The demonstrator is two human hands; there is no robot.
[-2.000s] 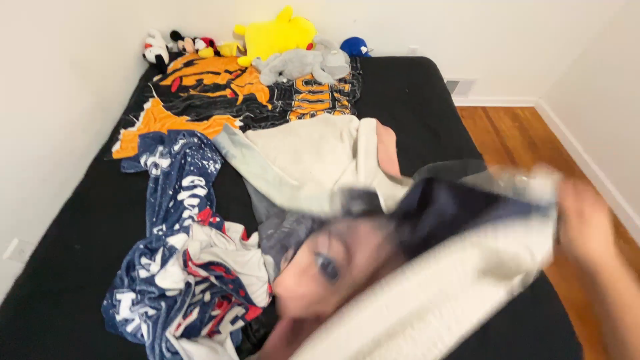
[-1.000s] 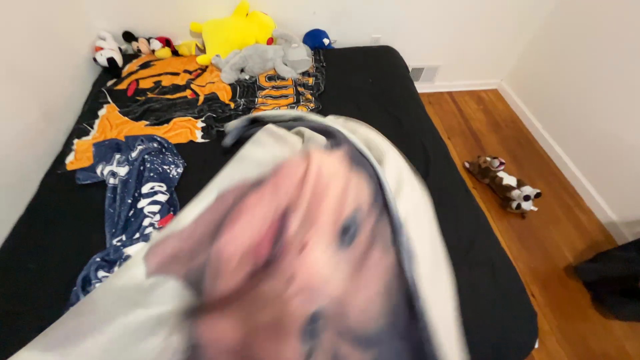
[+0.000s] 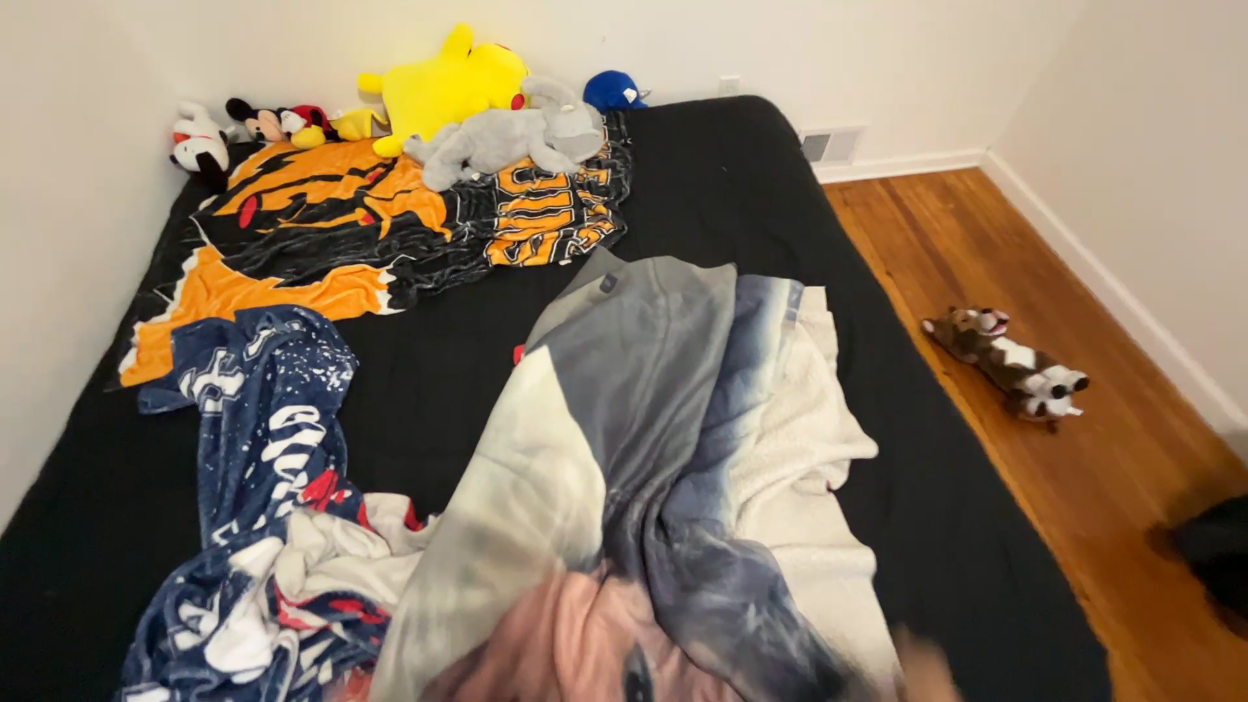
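A photo-printed fleece blanket (image 3: 643, 429) with a cream underside lies bunched lengthwise on the black-covered bed, running down to the bottom edge of the view. Part of my right hand (image 3: 924, 668) shows, blurred, at the bottom, beside the blanket's cream edge; its grip cannot be made out. My left hand is not clearly in view. Left of this blanket is a crumpled navy, white and red blanket (image 3: 283, 439). Farther back, an orange and black blanket (image 3: 322, 214) is spread across the bed.
Along the wall sit a yellow plush toy (image 3: 439, 88), a grey plush elephant (image 3: 517, 136), a blue cap (image 3: 614, 91) and several small plush toys (image 3: 200, 141). A brown and white plush dog (image 3: 1009, 361) lies on the wood floor, near a black item (image 3: 1214, 551).
The photo-printed blanket, raised and blurred close to the camera before, now lies lower on the bed, its grey end stretched toward the back. My right hand has moved down from the right side.
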